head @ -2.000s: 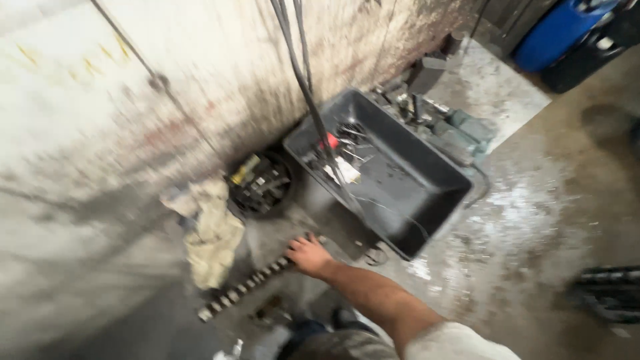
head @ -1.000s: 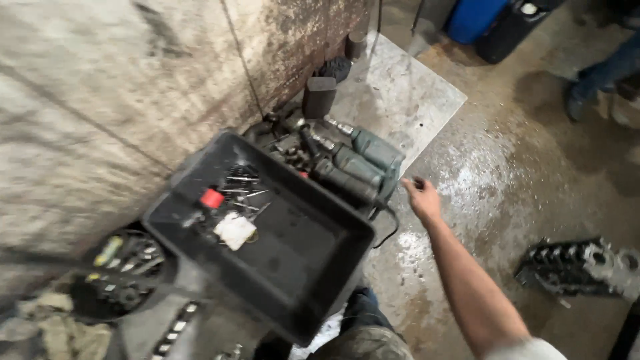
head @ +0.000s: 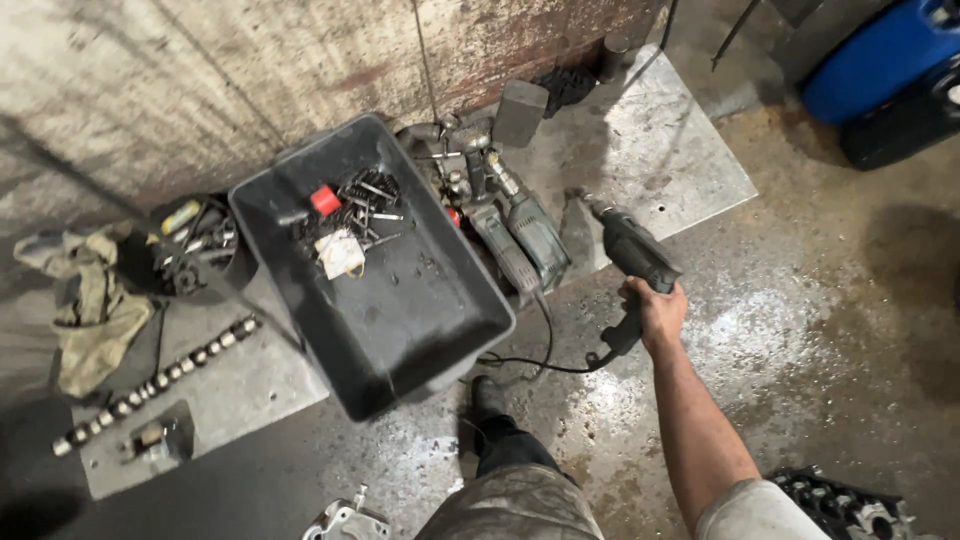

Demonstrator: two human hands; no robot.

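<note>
My right hand (head: 658, 306) grips the handle of a dark green corded power drill (head: 634, 244), its chuck end pointing up and left over the edge of the metal bench (head: 720, 180). The drill's black cord (head: 566, 367) runs left from the handle's base. Two more corded power tools (head: 534, 232) lie side by side on the bench, left of the held drill. Beside them stands a black plastic tub (head: 442, 337) with small metal parts, a red cap (head: 325, 200) and a white piece (head: 340, 253) in it. My left hand is out of view.
A camshaft (head: 157, 384), a stained cloth (head: 97, 322) and a round container of parts (head: 244, 255) lie at left. An engine cylinder head or block (head: 840, 506) is on the wet floor at lower right. Blue (head: 877, 67) and black containers stand at upper right; a stained wall is behind.
My right hand was at the camshaft two seconds ago, then reached beside the power tools; now it holds a drill. The view has swung right since the first frame.
</note>
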